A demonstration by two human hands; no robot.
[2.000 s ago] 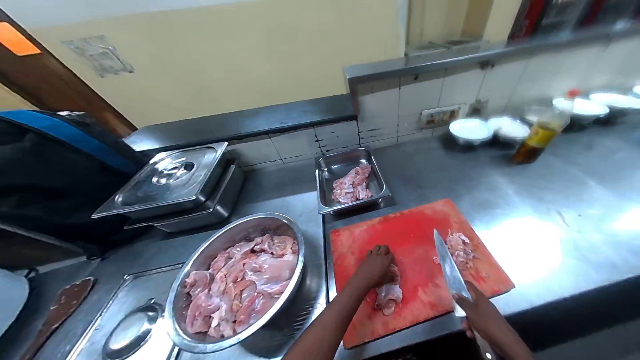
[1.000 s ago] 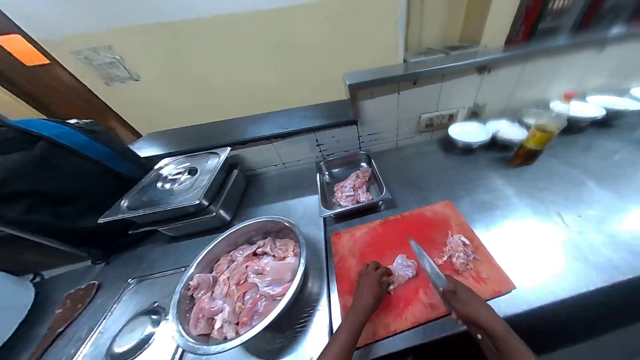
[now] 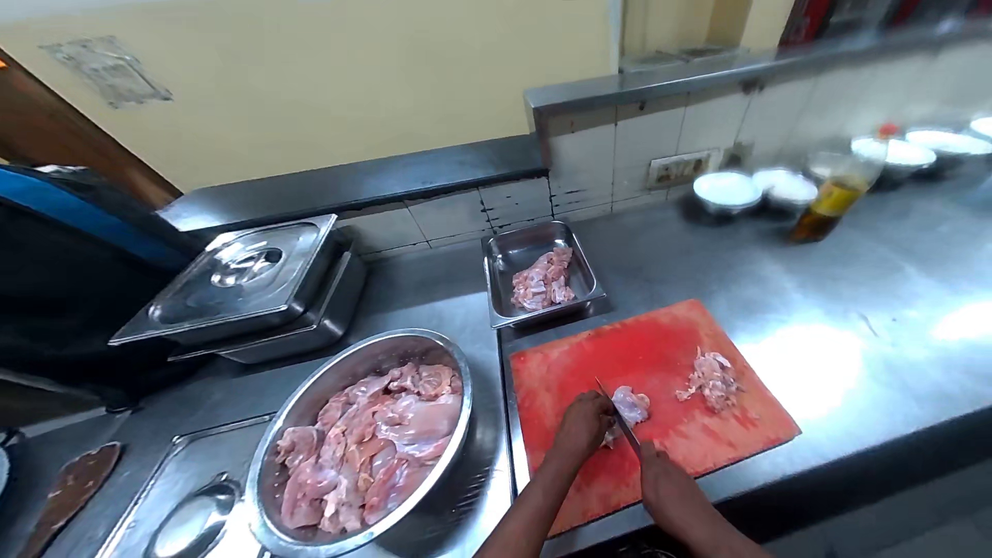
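On a red cutting board [image 3: 612, 349] lies a piece of raw meat [image 3: 632, 406], with my left hand [image 3: 587, 422] closed on its left side. My right hand [image 3: 659, 469] grips a kitchen knife [image 3: 625, 426], its blade lying across the meat close to my left fingers. A small heap of meat scraps [image 3: 713, 380] rests on the right part of the board. Left of the board stands a large steel bowl [image 3: 457, 364] full of raw meat pieces [image 3: 372, 442]. Behind the board, a rectangular steel pan [image 3: 496, 287] holds cut meat [image 3: 544, 280].
Steel pans with a lid [image 3: 256, 271] are stacked at the left, near a tray with a round-handled lid [image 3: 194, 519]. Several white-topped bowls [image 3: 727, 191] and a bottle of dark liquid [image 3: 831, 205] stand along the tiled wall, below a socket [image 3: 682, 168].
The knife has moved left, from beside the scraps two seconds ago onto the meat at my left hand. My right hand has moved left with it.
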